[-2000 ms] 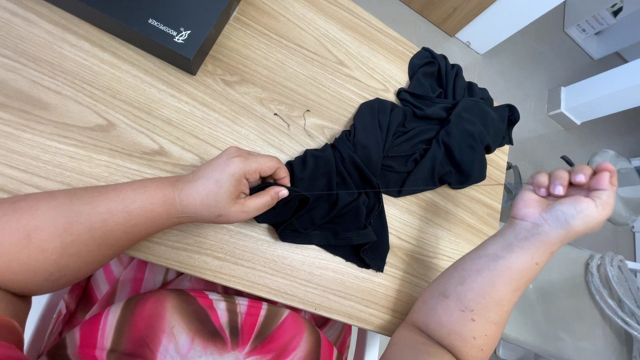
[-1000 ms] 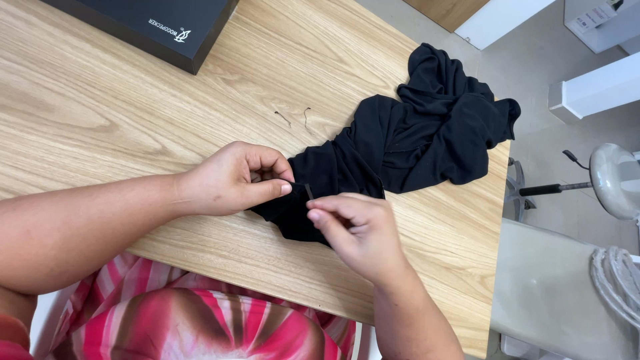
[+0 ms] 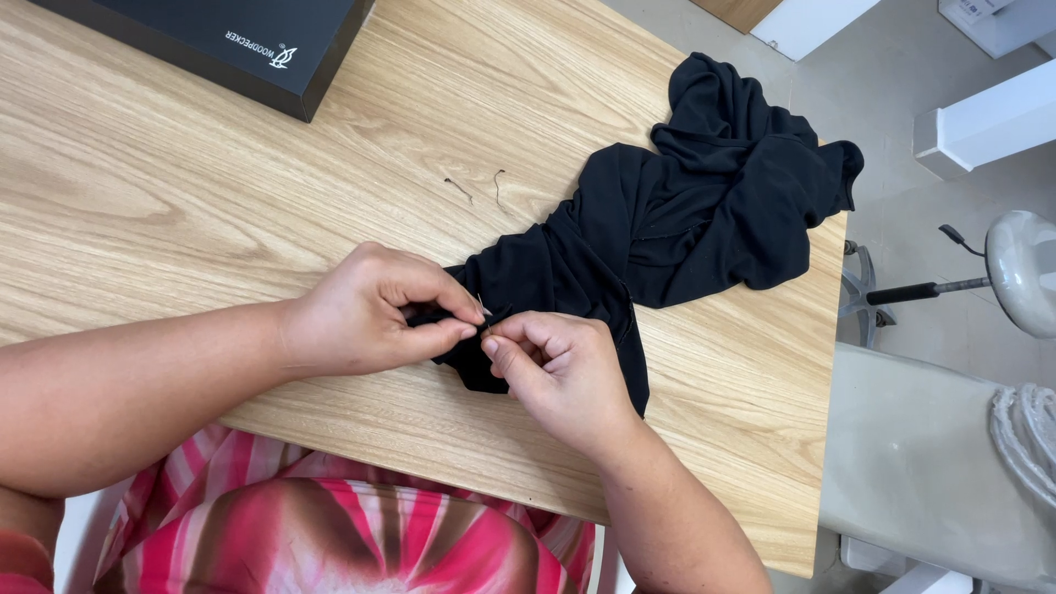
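A crumpled black cloth garment lies across the wooden table, its near end gathered under my hands. My left hand pinches an edge of the black fabric between thumb and forefinger. Close beside it, fingertips almost touching, my right hand holds a thin sewing needle that points up past the left fingertips. The thread is too fine to make out here. Two short dark thread scraps lie on the table above the cloth.
A black box with white lettering stands at the table's upper left. Past the right edge of the wooden table are a pale seat, a coiled clear-wrapped cable and a stool's wheeled metal base.
My right hand was far out to the right two seconds ago, with thread drawn taut from the cloth. It has come back beside my left hand, which has stayed at the fabric.
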